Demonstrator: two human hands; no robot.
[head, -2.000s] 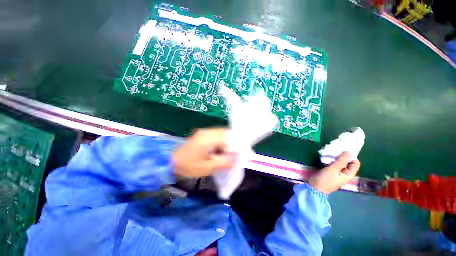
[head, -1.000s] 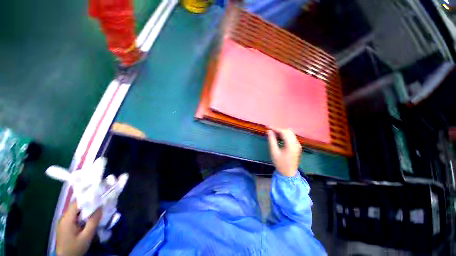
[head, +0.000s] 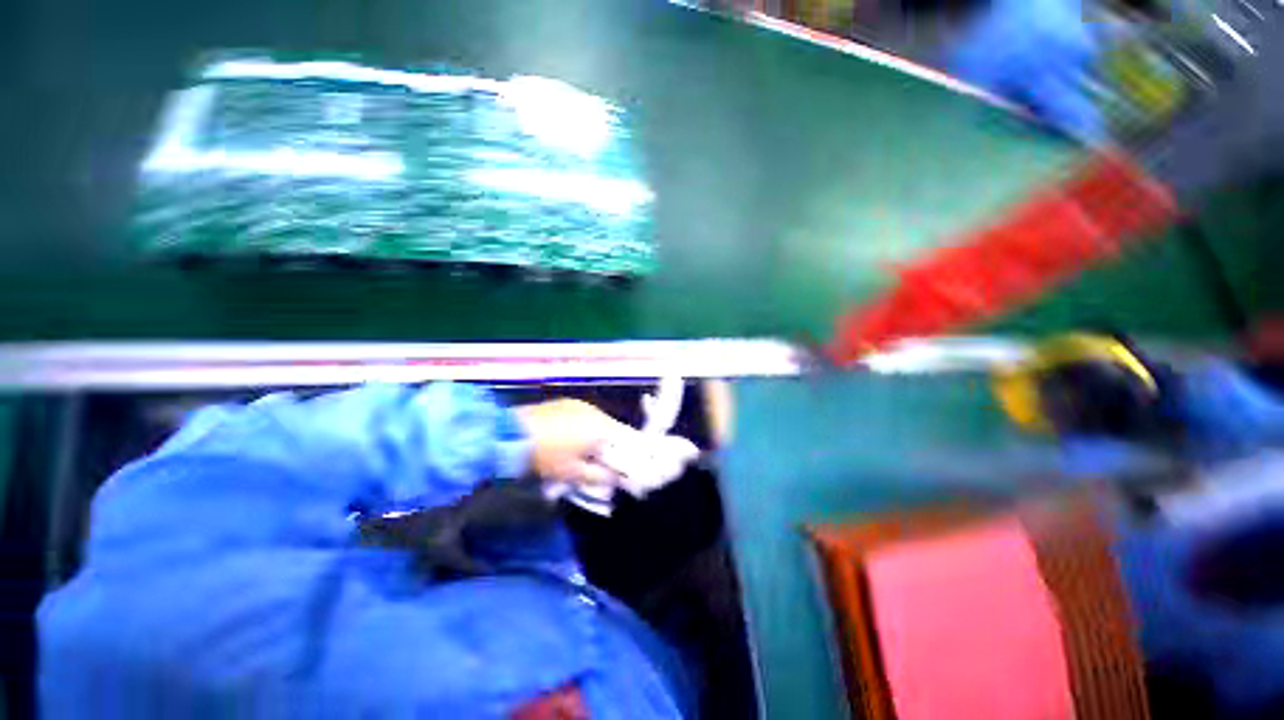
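Note:
My left hand (head: 570, 445), blurred, is in front of my body, just below the conveyor edge. It is closed on a crumpled white glove (head: 651, 459) that sticks out past the fingers to the right. My right hand is not visible. A large green circuit board (head: 408, 176) lies on the green conveyor, beyond the edge and to the left, with white strips and bright glare on it. The whole frame is smeared by motion.
A pale conveyor edge (head: 423, 362) runs across the middle. A red-wrapped post (head: 1007, 265) stands at it on the right, beside a black and yellow roll (head: 1077, 387). A pink-red pad (head: 969, 626) lies on the slotted orange-brown tray (head: 1098, 605) on the bench. A blue sleeve (head: 1028, 56) shows beyond the conveyor.
The view has swung left, back over the board on the conveyor. The left hand with the white glove is now before my body. The right hand, last at the tray's edge, has left view.

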